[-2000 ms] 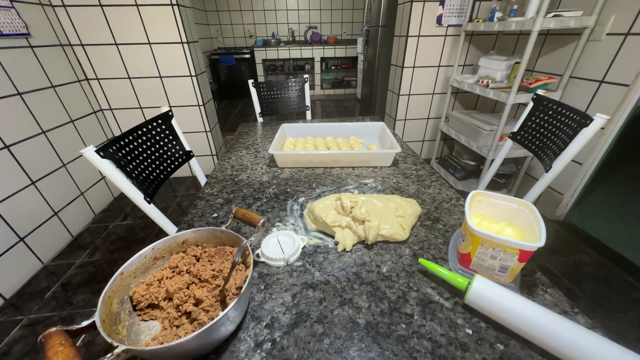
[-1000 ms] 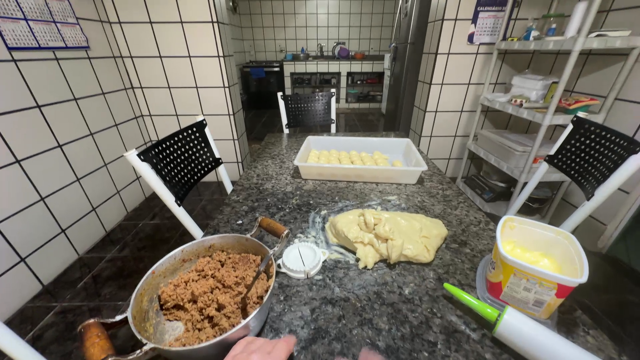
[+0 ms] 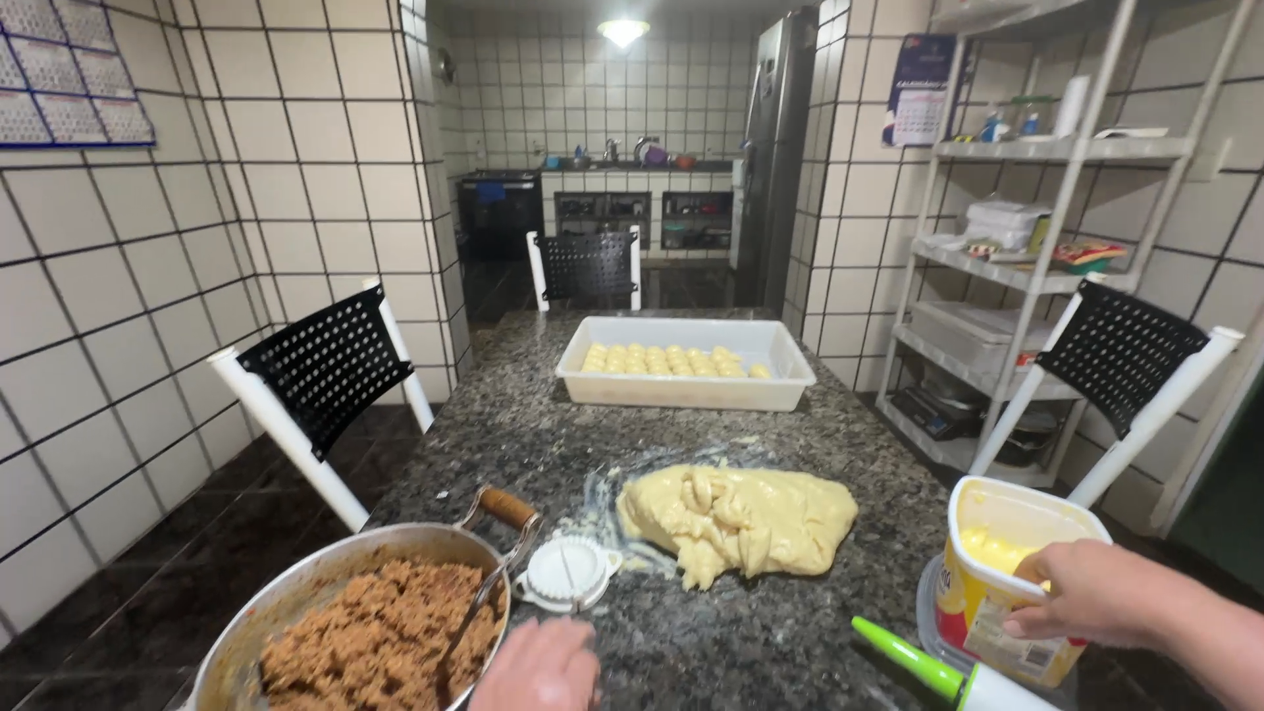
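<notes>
My right hand (image 3: 1091, 597) is at the margarine tub (image 3: 1017, 592), its fingers over the near rim and the thumb outside; the fingertips are partly hidden. My left hand (image 3: 541, 667) rests low at the bottom edge, between the metal pot (image 3: 237, 617) of cooked ground filling (image 3: 385, 632) and the bare granite; it seems to hold nothing. Just beyond it lies a white plastic dough press (image 3: 568, 573). A large lump of pale dough (image 3: 741, 518) sits mid-table. Farther back, a white plastic tray (image 3: 686, 393) holds rows of small dough pieces (image 3: 662, 360). A spoon handle leans in the pot.
A rolling pin with a green handle (image 3: 908, 657) lies at the lower right, near the tub. The tub stands over a clear lid (image 3: 928, 617). Black-backed chairs stand left (image 3: 331, 370), right (image 3: 1121, 355) and at the far end (image 3: 589, 267). A metal shelf unit (image 3: 1047, 281) stands at the right.
Both hands, out of view at first, have come in from the bottom edge. The right hand has reached the margarine tub, while the left is beside the pot. The view has shifted.
</notes>
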